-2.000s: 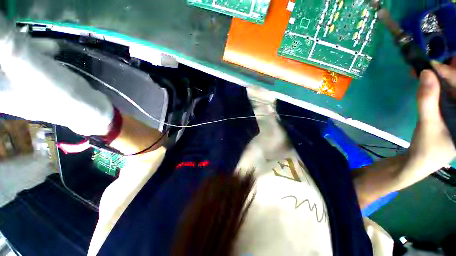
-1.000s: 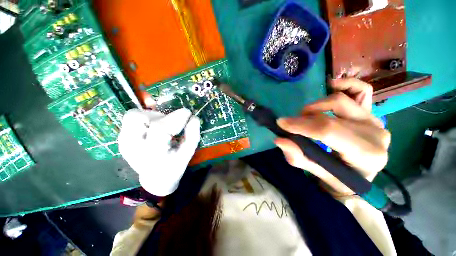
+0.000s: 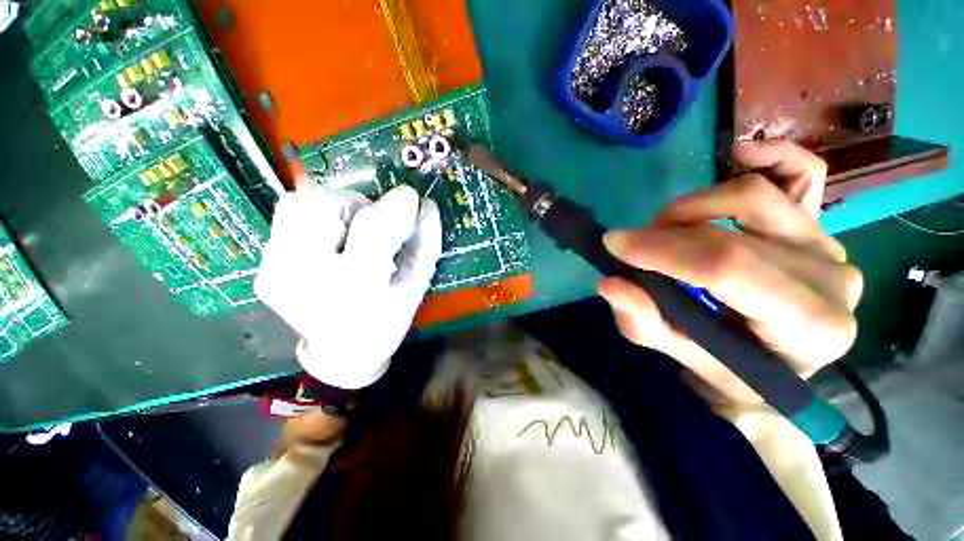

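Note:
A green circuit board [image 3: 481,238] lies on the orange pad [image 3: 307,63] in front of me. Two silvery rings [image 3: 426,151] stand near its far edge by yellow parts. My left hand [image 3: 344,275], in a white glove, rests over the board's left part. A short length of thin solder wire [image 3: 433,187] sticks out from its fingertips towards the rings. My right hand [image 3: 740,264], bare, holds the black soldering iron [image 3: 677,312]. The iron's metal tip is at the board just right of the rings; whether it touches is unclear.
Several overlapping green boards [image 3: 174,190] lie on the left, with another board [image 3: 23,301] at the far left edge. A blue parts tray [image 3: 588,103] with silvery grains stands behind the iron. A reddish-brown fixture [image 3: 814,74] is at the back right.
Two seconds ago my left hand was off the bench at the left, with wire trailing. It has since come onto the board. In the last second both hands and tools stayed around the rings.

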